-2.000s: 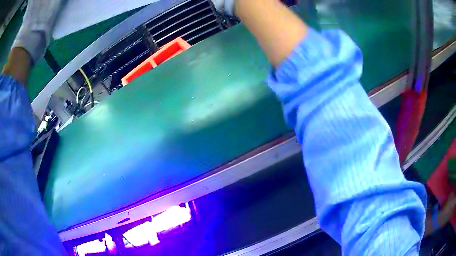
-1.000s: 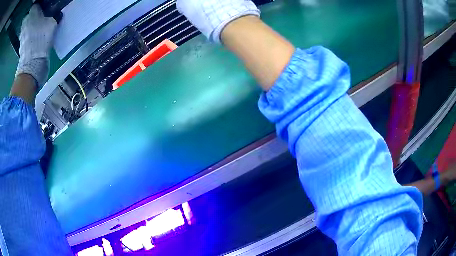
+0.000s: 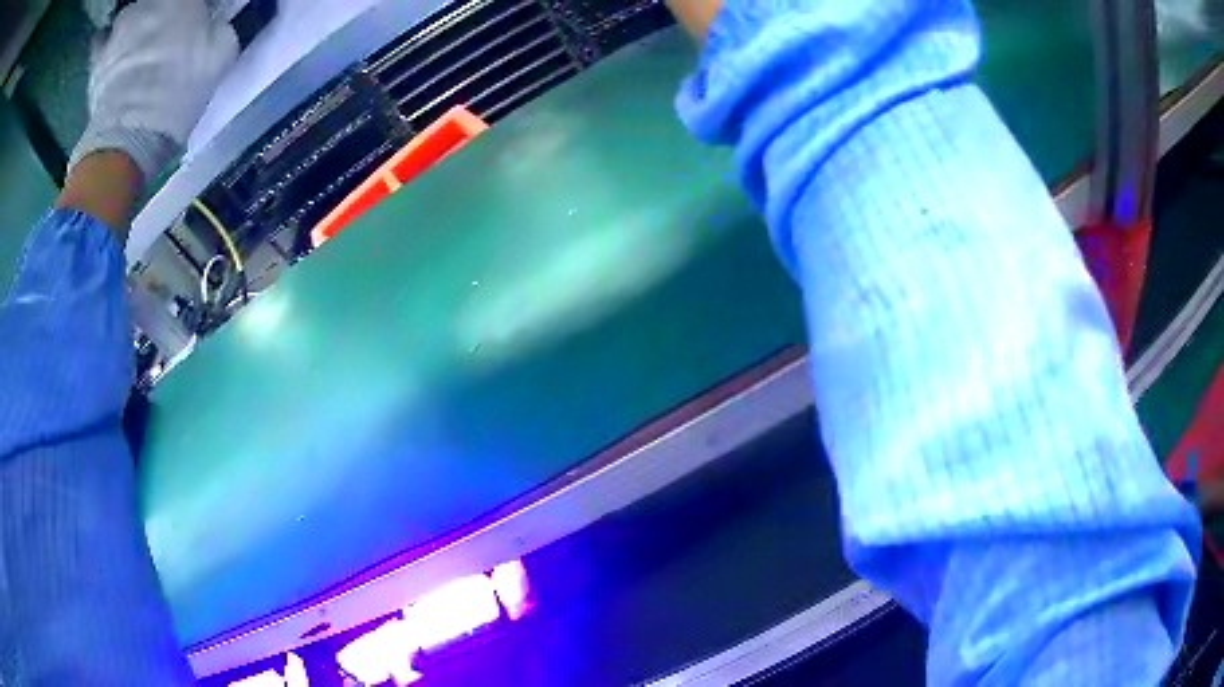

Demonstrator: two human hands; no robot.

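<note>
My left hand, in a white glove, is at the top left, beside a pale flat surface that the frame edge cuts off. A small dark thing shows by its fingertips; I cannot tell whether the hand holds it. My right hand is past the top edge; only its wrist and blue sleeve show. An orange-red divided carrier lies at the far edge of the green mat.
Black slotted racks stand behind the carrier. Cables and small metal parts are at the left. A metal post with a red lower part stands at the right. Bright lights glow below the bench's pale front edge.
My right hand has moved up and out of the frame; a second ago its white glove showed at the top. My left hand sits slightly further right in the view.
</note>
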